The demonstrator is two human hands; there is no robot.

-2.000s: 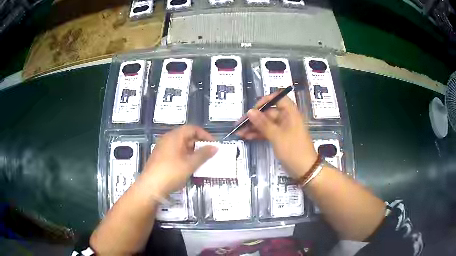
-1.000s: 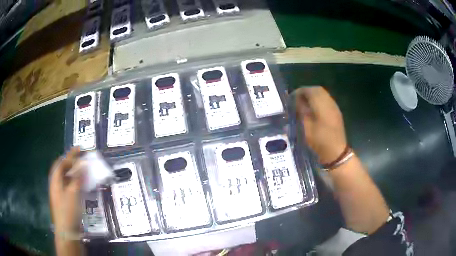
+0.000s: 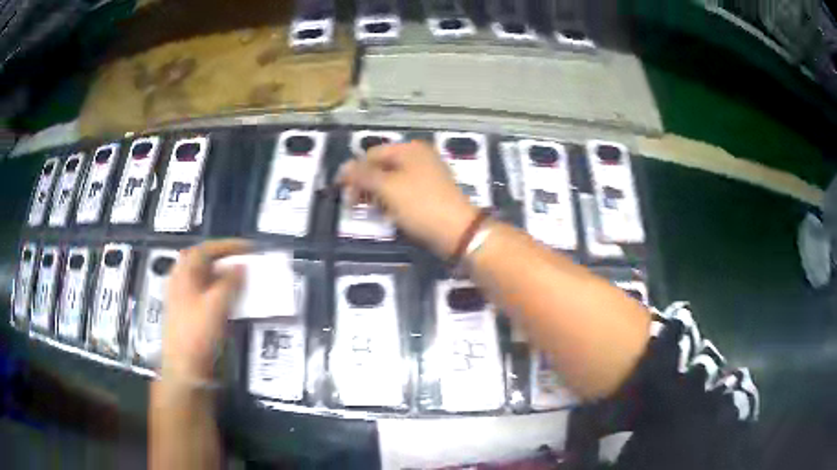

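Observation:
My left hand (image 3: 197, 298) grips a small white sheet (image 3: 268, 286) over the lower-left part of the clear plastic tray (image 3: 317, 408). My right hand (image 3: 404, 188) is over the tray's upper row, with fingers bent at a printed card (image 3: 369, 218) and partly covering it. The right fingers are blurred, and I cannot tell whether they hold the tweezers. The cards are white with black ovals at the top. My right forearm hides part of the lower-right cards.
Another tray of narrow cards (image 3: 113, 286) lies at the left. More cards (image 3: 377, 27) stand beyond a stained tan board (image 3: 220, 78) and a pale board (image 3: 514, 92). A white sheet (image 3: 473, 442) lies at the near edge. A pale round object (image 3: 814, 248) is at the right.
The view has shifted, bringing the left tray into sight. My right hand has moved from the tray's right side to its upper row. My left hand still holds the white sheet.

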